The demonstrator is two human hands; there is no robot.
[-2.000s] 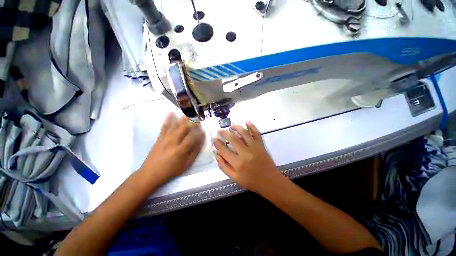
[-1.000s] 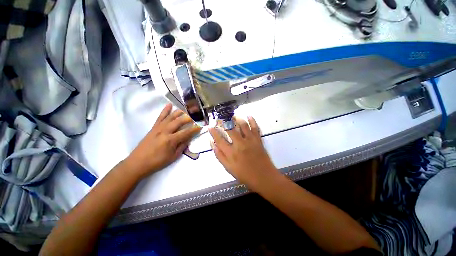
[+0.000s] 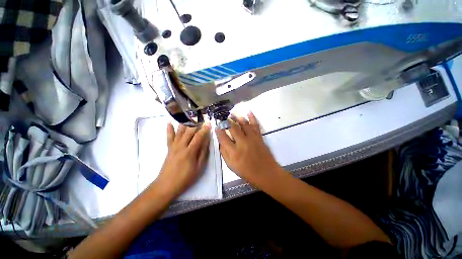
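Note:
A pale, flat pocket piece lies on the white table left of and below the needle area, its right edge running down to the table's front edge. My left hand lies flat on it, fingers pointing at the presser foot. My right hand lies just right of the piece's edge, fingertips beside the presser foot; whether they touch cloth cannot be told. The needle is hidden by the head of the white sewing machine with its blue stripe.
A tied bundle of grey cut parts lies at left. Grey garment pieces and checked cloth are heaped upper left. A fanned stack of pieces is low at right. A small dark panel is at the table's right end.
The piece now lies squared, with a straight right edge towards the front of the table. My left hand has moved right and turned more upright. My right hand has barely moved.

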